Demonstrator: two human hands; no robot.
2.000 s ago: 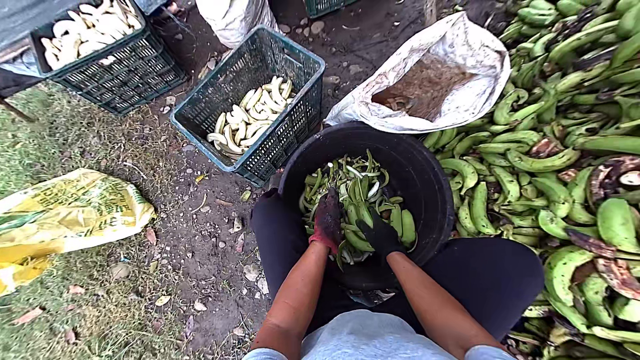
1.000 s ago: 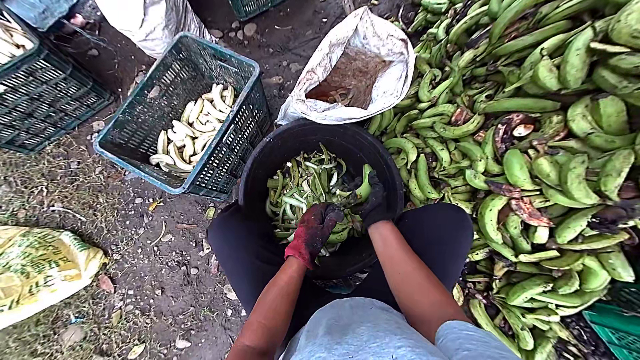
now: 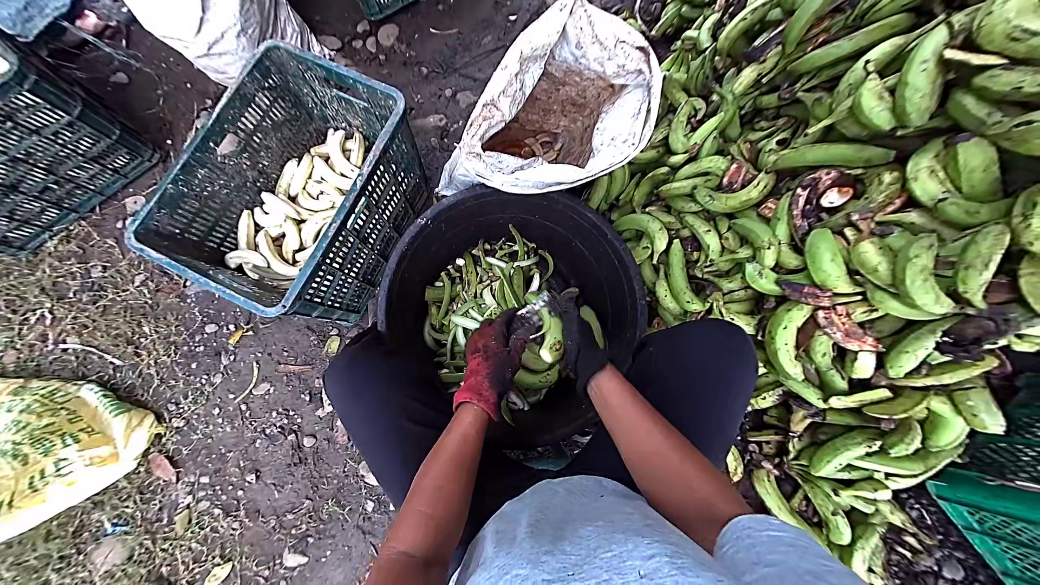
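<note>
A black plastic tub [image 3: 605,236] stands between my knees, with strips of green peel [image 3: 479,296] and several green bananas [image 3: 536,370] in it. My left hand [image 3: 496,353], in a red and black glove, is over the tub with its fingers curled near a partly peeled green banana [image 3: 552,337]. My right hand [image 3: 581,337], in a dark glove, grips that banana from the right side. Something small and pale shows between the two hands; whether it is a tool or bare fruit I cannot tell.
A green plastic crate [image 3: 284,309] with peeled bananas [image 3: 305,203] stands left of the tub. An open white sack [image 3: 520,175] touches the tub's far side. Green bananas [image 3: 829,260] lie heaped on the right. Another crate [image 3: 65,154] and a yellow-white sack [image 3: 65,447] lie farther left.
A green banana upright in my right hand one second ago is now lower, between both hands, with a pale peeled part. My left hand has moved toward it. The view has shifted.
</note>
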